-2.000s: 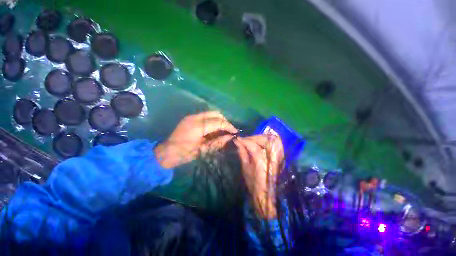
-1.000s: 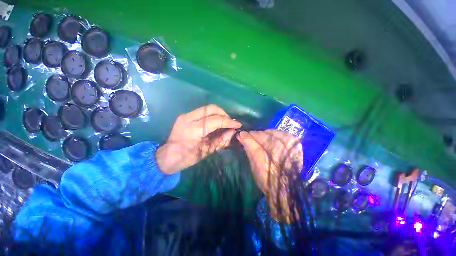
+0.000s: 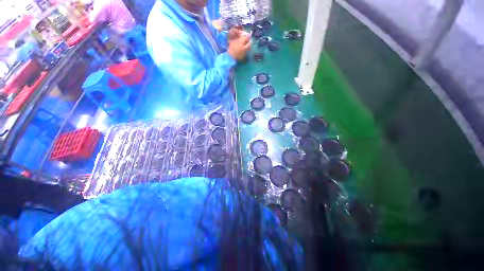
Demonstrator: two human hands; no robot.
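Observation:
Neither of my hands shows; only my blue sleeve (image 3: 159, 222) fills the bottom, partly behind dark hair strands. Many round black housings, one of them here (image 3: 276, 124), lie on the green bench (image 3: 249, 95) to the right of my sleeve, some with shiny clear film around them. A large clear blister tray (image 3: 159, 151) lies beyond my sleeve, at the bench edge, with dark round housings in its pockets. The lowest housings are dim behind the hair.
A person in a blue smock (image 3: 186, 58) stands farther along the bench, hands over more housings. A white post (image 3: 316, 47) rises beside the bright green strip (image 3: 366, 153). Red crates (image 3: 77, 144) and blue stools (image 3: 100, 84) are at the left.
The view has swung to the left along the bench. My two hands, fingertips together before, and the blue bin have left the picture; the blister tray and the other person now show.

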